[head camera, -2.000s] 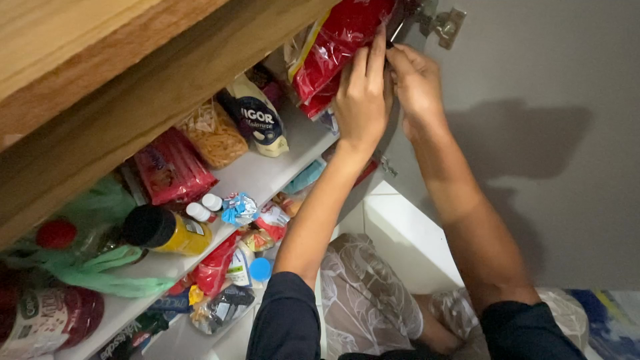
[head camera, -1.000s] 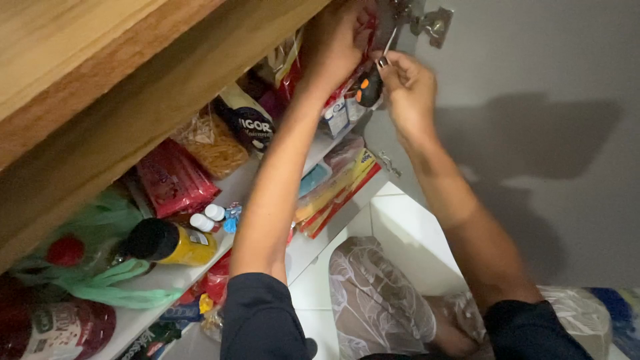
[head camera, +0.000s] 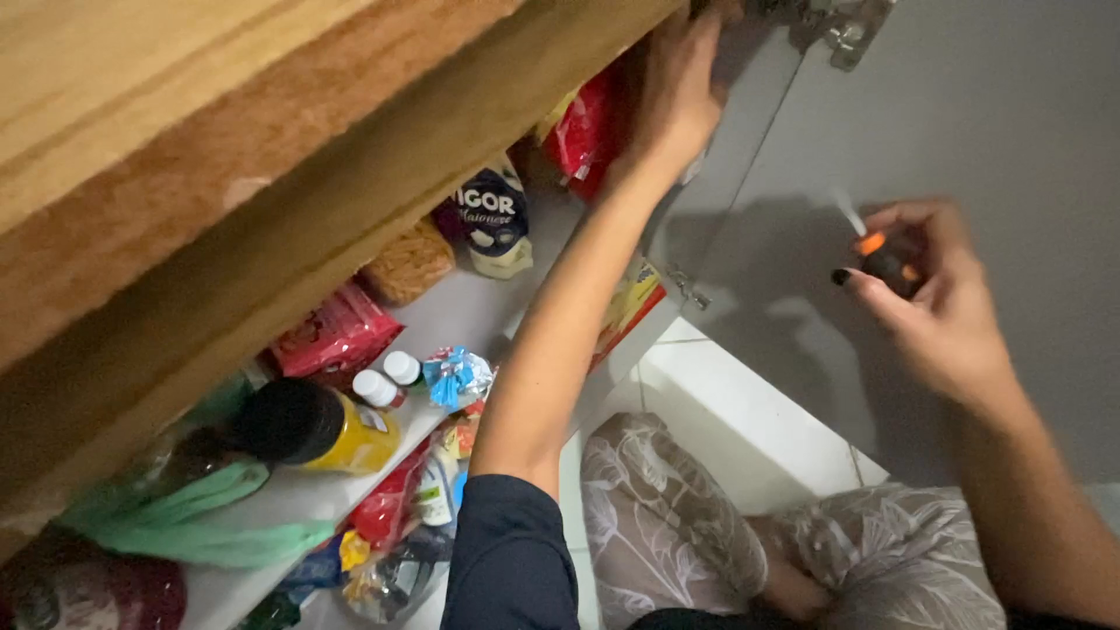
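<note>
My right hand holds a short screwdriver with a black and orange handle in front of the grey cabinet door. Its blurred shaft points up and to the left. My left hand reaches up into the cabinet by the hinge side, beside a red plastic package; its fingertips are partly hidden, so whether they hold anything cannot be told. A metal hinge sits at the top of the door, right of my left hand. A lower hinge shows below.
A wooden board runs overhead. On the white shelf stand a mayonnaise pouch, a red packet, small white-capped bottles, a yellow jar with a black lid and a green plastic bag. More packages lie below.
My right hand has moved away from the upper hinge, down and to the right, with the screwdriver. My left hand has gone from the red package up toward the cabinet's inner top.
</note>
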